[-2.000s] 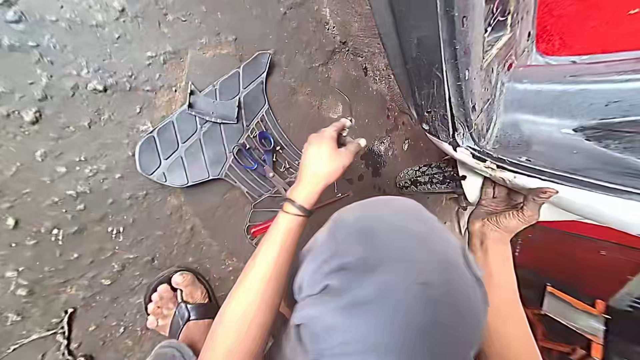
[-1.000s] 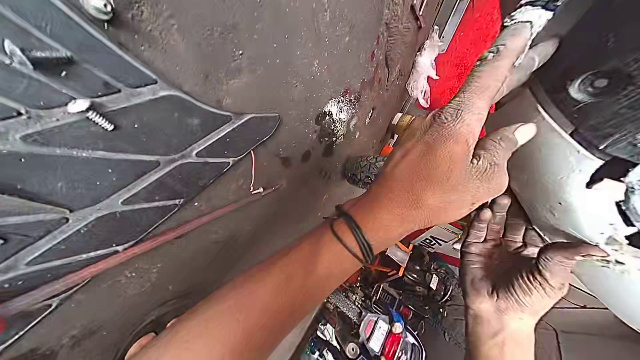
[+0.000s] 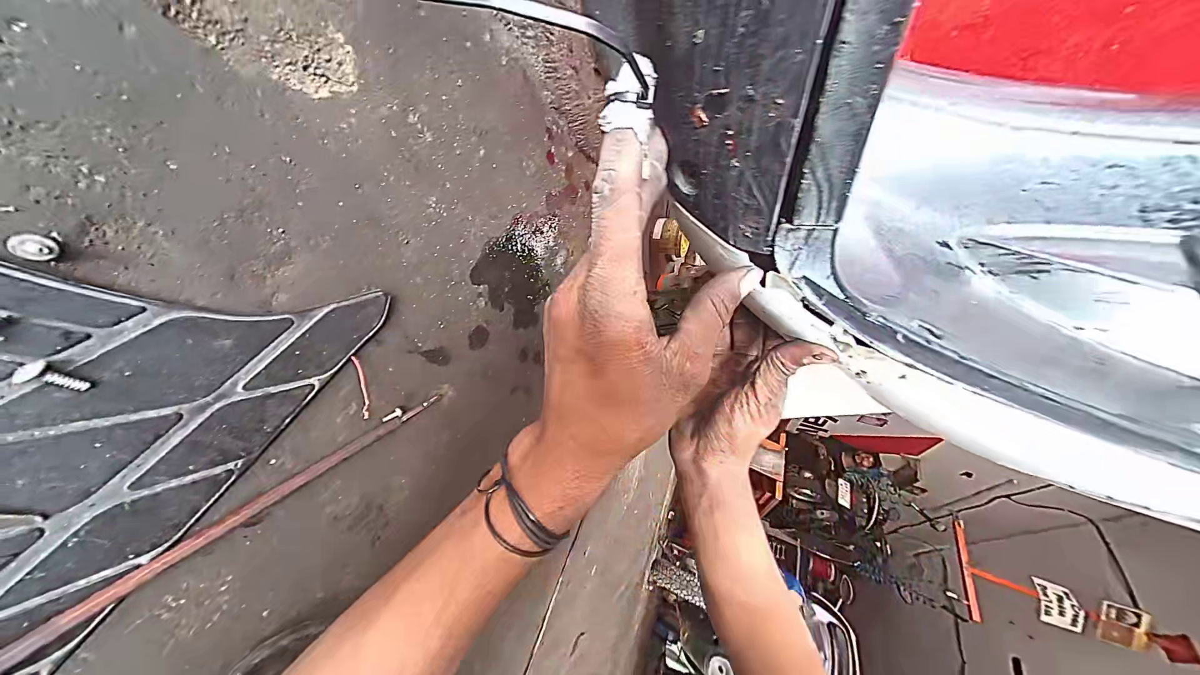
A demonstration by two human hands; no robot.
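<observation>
My left hand [image 3: 609, 347], with dark bands at the wrist, stretches its forefinger upward beside a black panel [image 3: 727, 122]. White wrapping [image 3: 626, 105] covers the fingertip, where a thin black strip [image 3: 553, 17] ends; whether the fingers grip the strip is unclear. The left thumb rests at the curved edge of a white vehicle body panel [image 3: 900, 386]. Just below, my right hand [image 3: 736, 403] has its thumb on that edge and its fingers underneath, partly hidden behind the left hand.
On the stained ground lie a dark ribbed mat [image 3: 197, 375] with a screw [image 3: 56, 377] on it, a thin reddish rod [image 3: 244, 511] and a round metal piece [image 3: 34, 247]. A glossy silver and red body part [image 3: 1022, 169] fills the upper right. Varied clutter [image 3: 844, 487] shows lower right.
My left hand has gone from above the ground beside the mat, two seconds ago, to the white panel near my right hand. My right hand stays at the panel. The view has shifted closer.
</observation>
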